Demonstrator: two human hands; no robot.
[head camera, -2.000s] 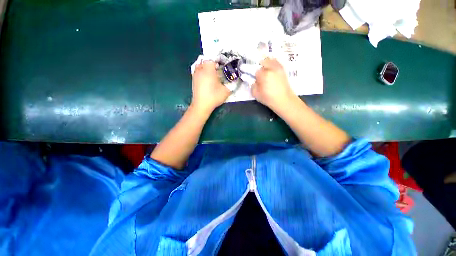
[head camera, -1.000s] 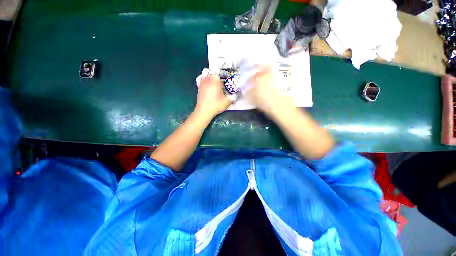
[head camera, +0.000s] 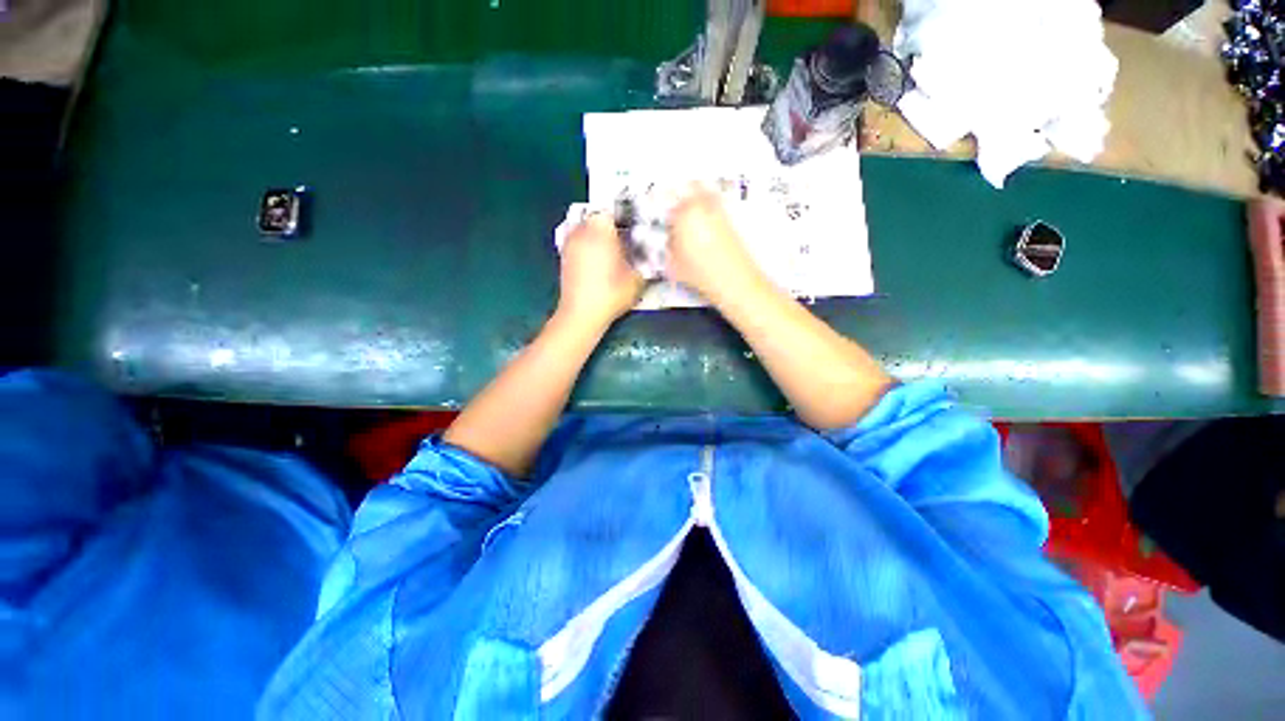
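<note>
My left hand is closed on a small dark smartwatch unit above the lower left part of the white work sheet. White cloth shows at its fingertips. My right hand is pressed against the unit with a white wiping cloth in its fingers. The two hands nearly touch, and the cloth and fingers hide most of the unit. The area is slightly blurred.
Watch units lie on the green bench at left and right. A solvent bottle stands at the sheet's upper right, near a metal post. A white wipe pile lies on cardboard. A person in blue is at left.
My right hand has moved left, and its cloth now covers most of the unit. The left bench unit came into view and sits slightly further right. The view has shifted.
</note>
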